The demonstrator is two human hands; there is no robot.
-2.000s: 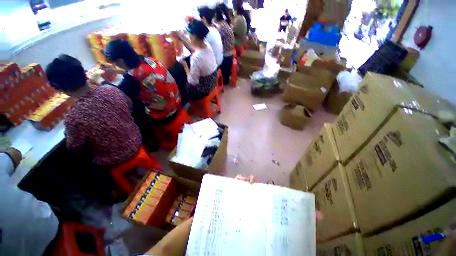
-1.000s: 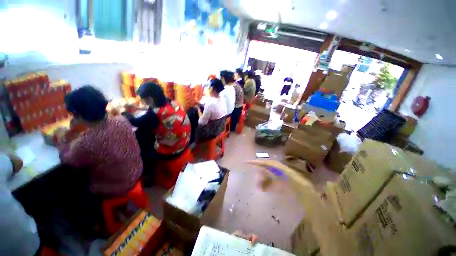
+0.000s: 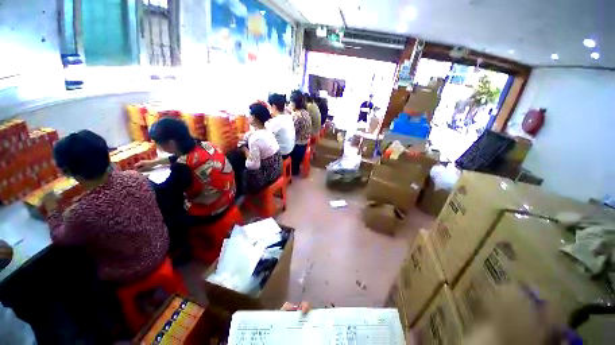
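Note:
An open notebook (image 3: 317, 327) with handwritten columns lies across the bottom centre, its lower part cut off by the frame. Fingertips of my left hand (image 3: 295, 307) show at its top edge; the rest of the hand is hidden behind and below it. My right hand (image 3: 509, 320) is a large blur at the bottom right, in front of the brown cartons and to the right of the notebook. Blue-purple streaks of a pen (image 3: 534, 294) show at the hand, also blurred.
Stacked brown cartons (image 3: 502, 246) fill the right side, with beige cloth (image 3: 593, 242) on top. An open carton of white sheets (image 3: 278, 279) and a carton of orange boxes (image 3: 174, 323) stand left of the notebook. People sit on red stools (image 3: 152, 286) along the table at left.
The view has tilted up, and the notebook now shows only its upper part. My right hand swept out over the floor and cartons, then moved back to the lower right.

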